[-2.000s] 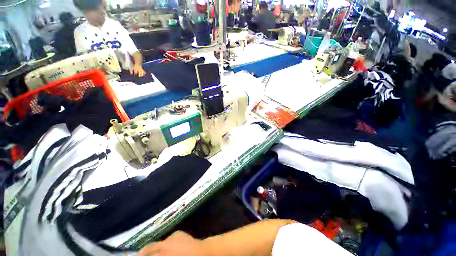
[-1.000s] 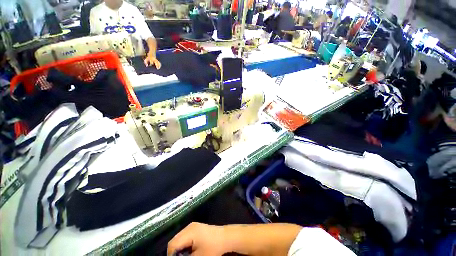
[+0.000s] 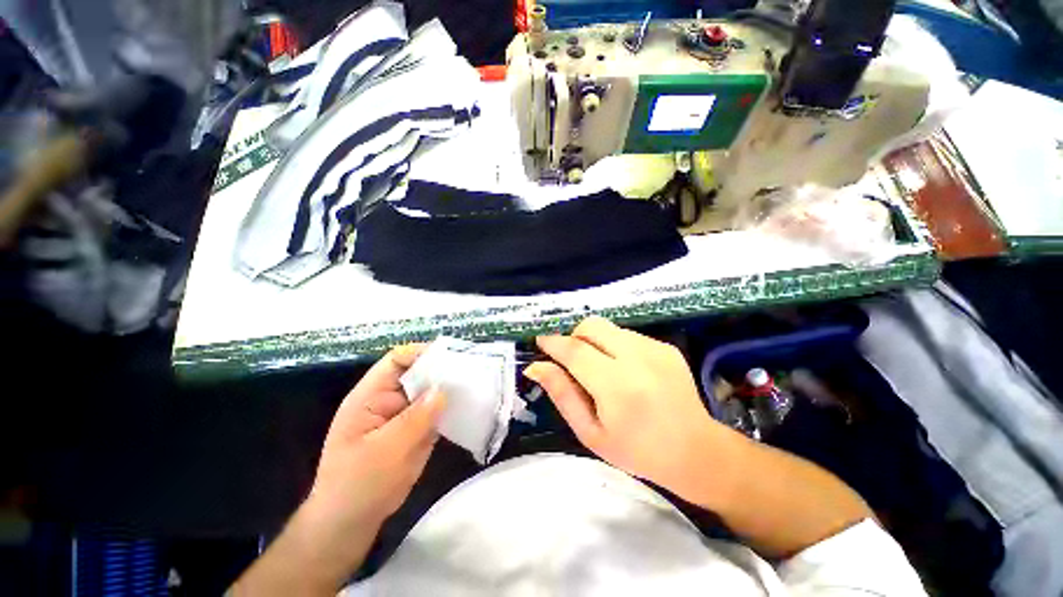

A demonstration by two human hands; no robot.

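A small grey-white collar piece (image 3: 469, 394) with a dark edge is bunched above my lap, just in front of the table edge. My left hand (image 3: 385, 426) grips it from the left with thumb and fingers. My right hand (image 3: 624, 397) is close to its right side, fingers bent together around a thin dark tool (image 3: 530, 352), only partly visible; I cannot tell what kind. Black curved bands (image 3: 525, 247) lie flat in a stack before the machine. Grey-white pieces with black bands (image 3: 338, 175) lie fanned at the left of the table.
The sewing machine (image 3: 606, 99) stands behind the stack, with scissors (image 3: 685, 201) at its base and a phone (image 3: 837, 53) on it. A clear plastic bag (image 3: 833, 222) and red-brown flat item (image 3: 942, 192) lie right. Below right are a blue crate (image 3: 713, 371), bottle (image 3: 764, 399) and draped panels (image 3: 933, 379).
The view has turned downward toward the table edge and lap. My left hand and the grey-white piece have come into view. My right hand now shows beside the piece.
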